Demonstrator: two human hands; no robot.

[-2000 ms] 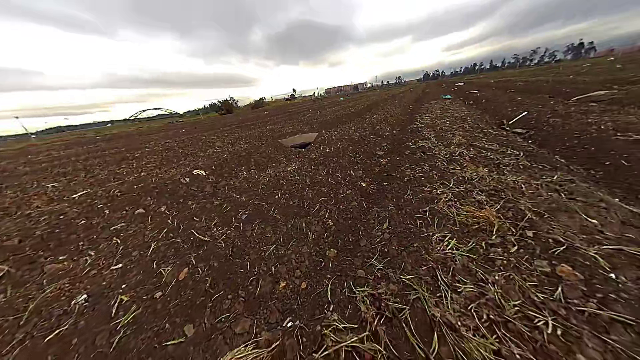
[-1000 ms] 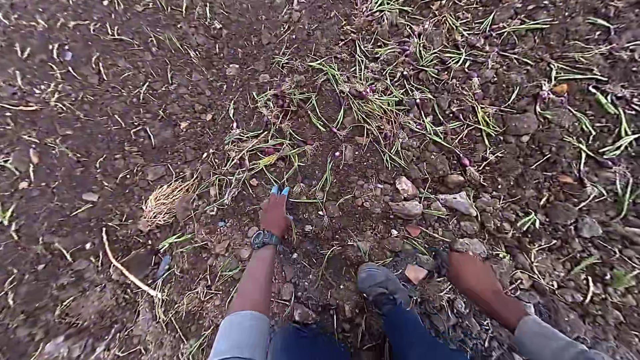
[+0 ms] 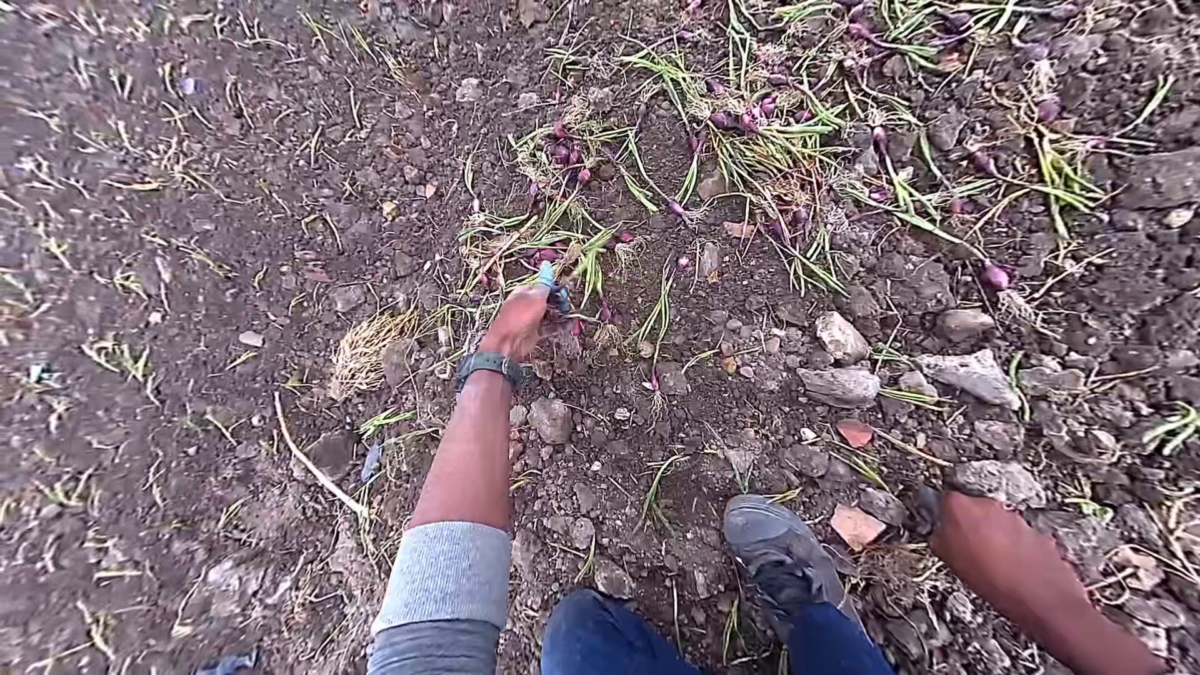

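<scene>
My left hand (image 3: 525,317), with a watch at the wrist and blue on its fingertips, reaches down to a small pile of red onions with green leaves (image 3: 572,248). Its fingers are at the near edge of that pile; whether they grip a plant is not clear. My right hand (image 3: 961,514) is low at the right, beside a flat reddish stone (image 3: 857,527), with its fingers mostly hidden and something dark at their tips. A larger heap of red onions (image 3: 778,141) lies beyond, and one single onion plant (image 3: 659,328) lies right of my left hand.
My shoe (image 3: 783,553) stands on the soil between my hands. Grey stones (image 3: 970,375) lie above my right hand. A dry root clump (image 3: 370,354) and a pale curved stalk (image 3: 314,464) lie left of my left arm. More onion plants (image 3: 998,277) are scattered at the right.
The view has swung down from the field and horizon to the ground. Since one second ago, my left hand's fingers have gone from extended to more bent, near the onion pile.
</scene>
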